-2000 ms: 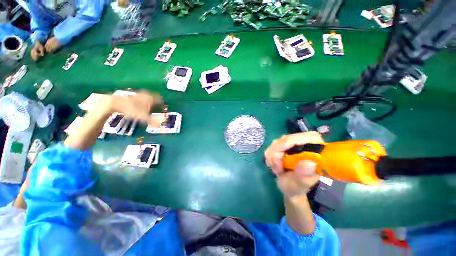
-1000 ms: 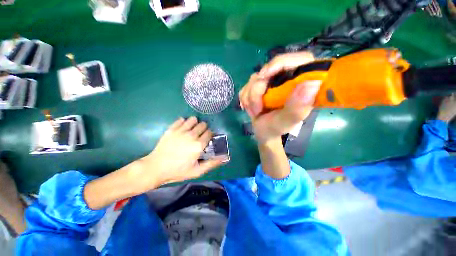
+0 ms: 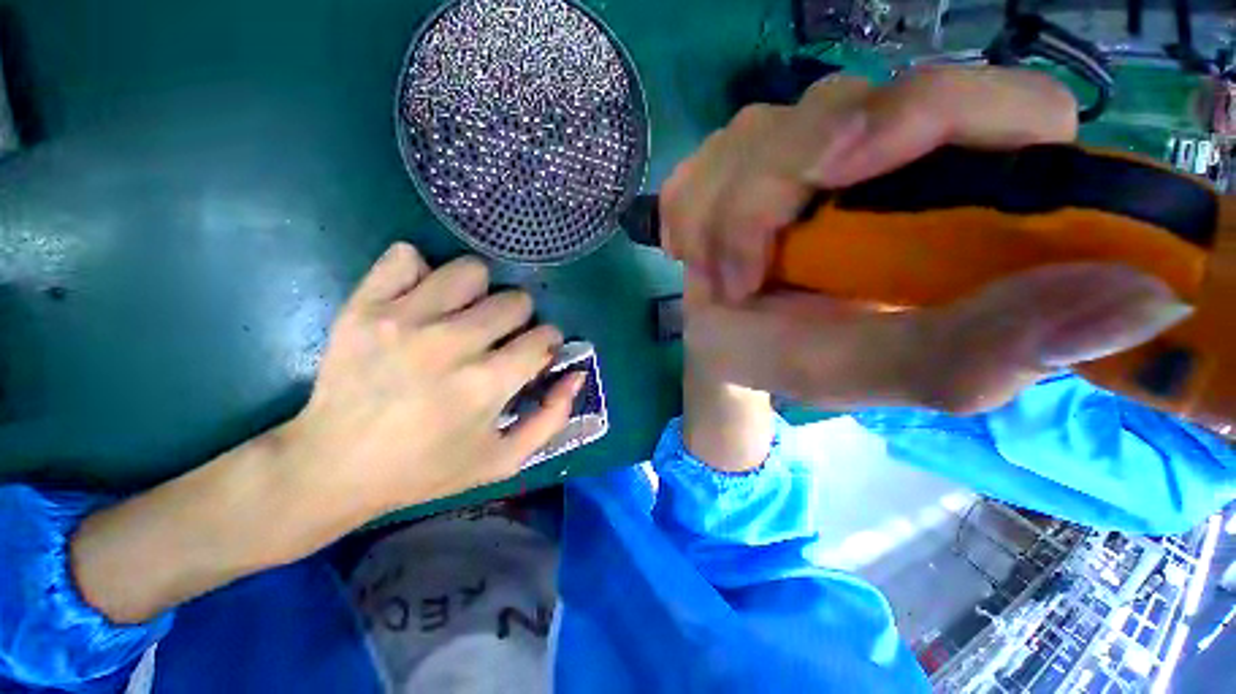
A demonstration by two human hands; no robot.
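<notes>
A white device housing (image 3: 583, 431) with a dark panel lies at the bench's near edge. My left hand (image 3: 431, 373) rests on it, thumb and forefinger at its left part, covering much of it. My right hand (image 3: 868, 244) is wrapped round the orange and black electric screwdriver (image 3: 949, 244). The screwdriver's dark nose (image 3: 640, 218) points left, at the right rim of the screw dish (image 3: 526, 129). The round dish holds many tiny silver screws. I cannot tell whether the tip carries a screw.
The green bench mat (image 3: 176, 244) spreads left of the dish. A small dark object (image 3: 668, 317) lies right of my left hand, partly behind my right hand. Black cable loops (image 3: 1057, 61) are at the upper right. A blue sleeve (image 3: 1071, 454) is at the right.
My left hand has moved from the housings at the left to one housing at the near edge. The screwdriver has come closer to the camera, its nose now at the dish. The view has tilted down.
</notes>
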